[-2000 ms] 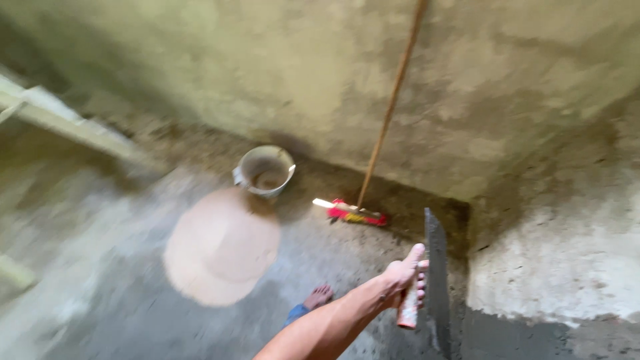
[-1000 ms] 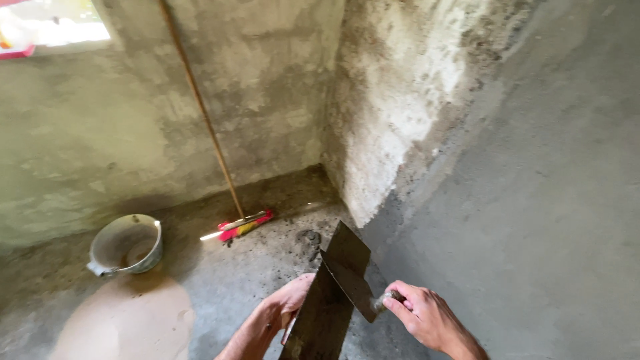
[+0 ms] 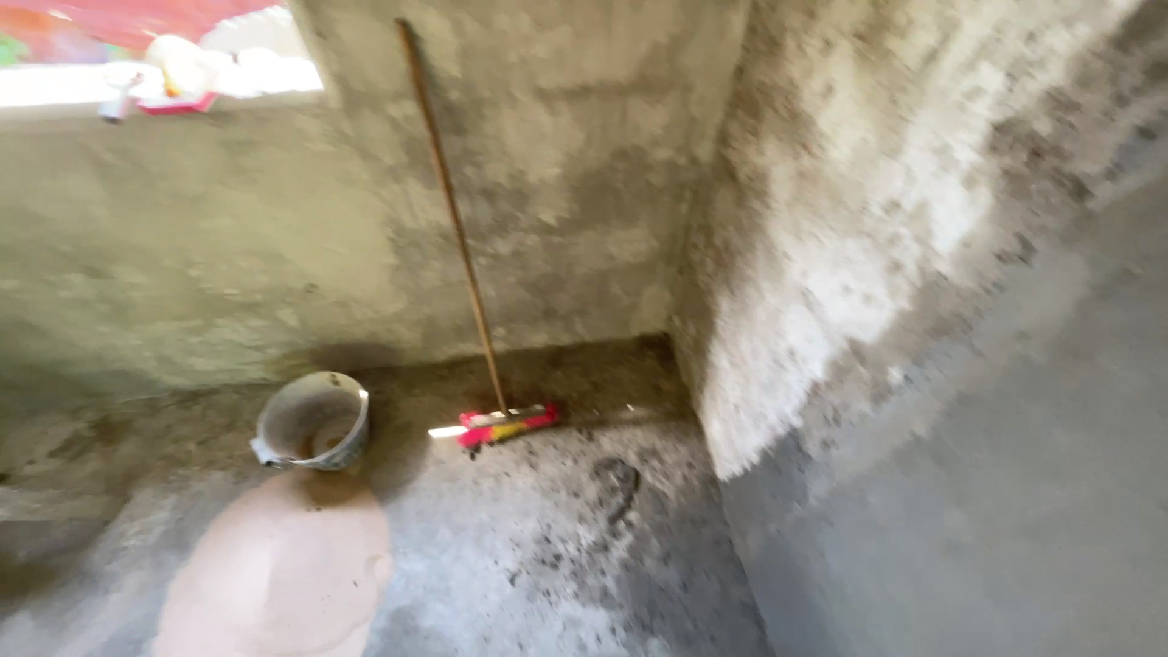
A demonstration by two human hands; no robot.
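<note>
Neither of my hands is in the head view at this moment, and no trowel shows either. A broom (image 3: pixel 506 425) with a red and yellow head rests on the floor, its long wooden handle (image 3: pixel 447 192) leaning on the back wall. To its left stands a bucket (image 3: pixel 315 422) with residue inside. Dark wet plaster (image 3: pixel 976 529) covers the lower part of the right wall, below a rough, pale, unevenly coated area (image 3: pixel 849 237). A small dark clump (image 3: pixel 620 479) and scattered crumbs lie on the floor near the corner.
A pale round patch (image 3: pixel 283 566) spreads over the floor in front of the bucket. At the upper left, a window ledge (image 3: pixel 55 114) holds a red tray (image 3: pixel 178 105) and other small items, blurred by bright light. The two walls meet at a corner behind the broom.
Both hands, seen a second ago with a trowel and a broad flat blade, have left the view. The view has shifted toward the window and upper walls.
</note>
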